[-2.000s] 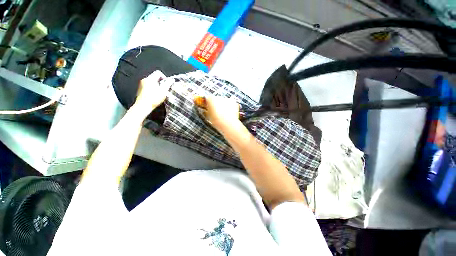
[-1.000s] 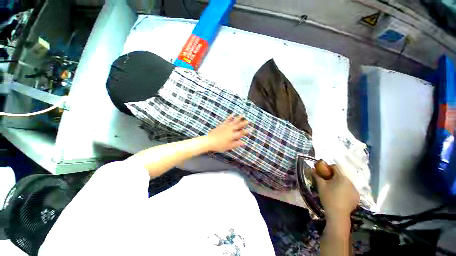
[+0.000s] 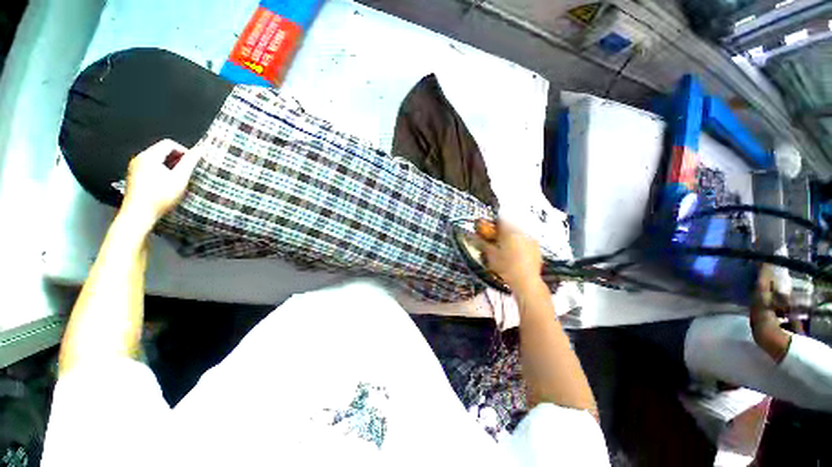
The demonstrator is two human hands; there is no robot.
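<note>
A black, white and grey plaid garment (image 3: 319,191) lies stretched over a long black padded form (image 3: 137,100), whose rounded left end shows bare. A brown cloth piece (image 3: 442,137) spreads from the garment's far edge onto the white table. My left hand (image 3: 162,178) grips the garment's left edge, fingers bent. My right hand (image 3: 511,255) is closed on the orange-brown handle of the steam iron (image 3: 473,253), at the garment's right end. The iron's rear and part of its handle are hidden by my hand.
The white pressing table (image 3: 347,46) carries a blue box with a red label (image 3: 265,46) behind the form. Black hoses (image 3: 620,264) trail right from the iron. Another person's arm (image 3: 766,315) shows at the right. A dark patterned heap (image 3: 502,378) lies below the table edge.
My left hand has moved from the garment's middle to its left edge. The iron in my right hand has come from beyond the garment's right end onto it. The view has shifted right.
</note>
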